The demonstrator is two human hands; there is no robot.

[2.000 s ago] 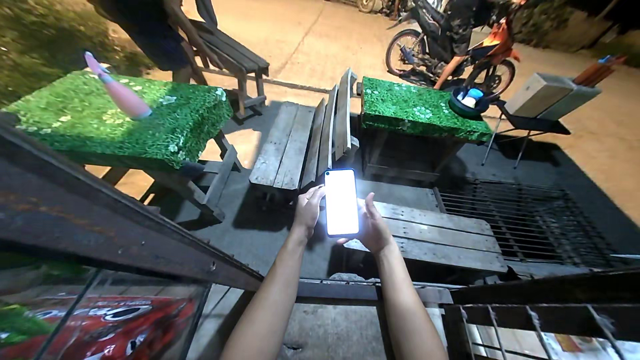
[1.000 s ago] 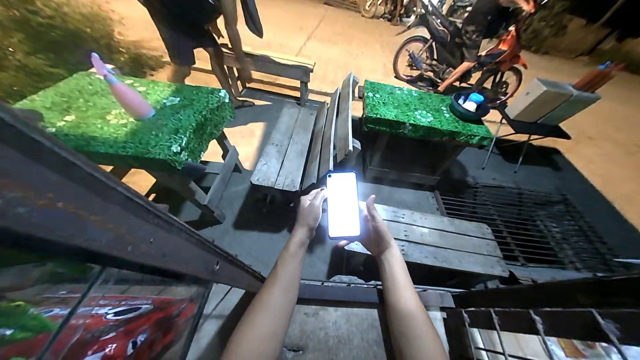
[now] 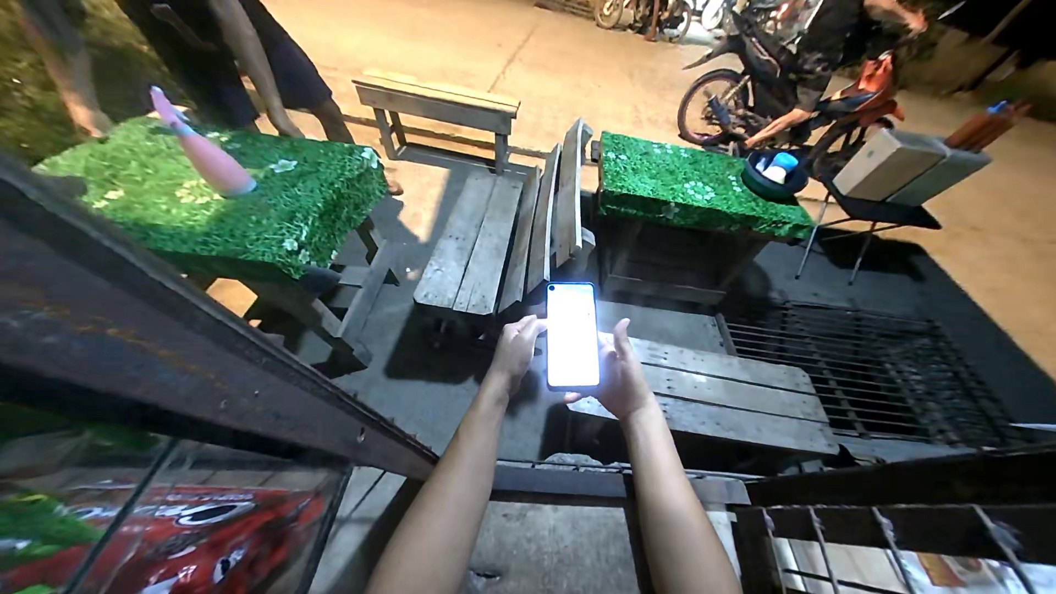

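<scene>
A smartphone (image 3: 572, 337) with a bright, washed-out screen stands upright in the middle of the view, held between both hands. My left hand (image 3: 520, 351) grips its left edge, with the thumb and fingers at the side. My right hand (image 3: 620, 375) supports the lower right edge; its thumb points up beside the phone and a fingertip shows under the bottom edge. What the screen shows is too bright to tell. Behind the phone are a wooden bench with a backrest (image 3: 470, 243) and a low slatted bench (image 3: 726, 392).
A table with a green grass-print cover (image 3: 305, 190) bears a pink tapered object (image 3: 210, 161); a person leans over it. Another green-covered table (image 3: 660, 173) holds a dark basin (image 3: 774, 188). Beyond are a motorcycle (image 3: 742, 91) with a person, a metal grate (image 3: 858, 363) and a dark beam (image 3: 190, 330).
The person at the upper left has moved beside the left table, and a small bench behind stands in a different position from two seconds ago. Both my hands keep hold of the phone.
</scene>
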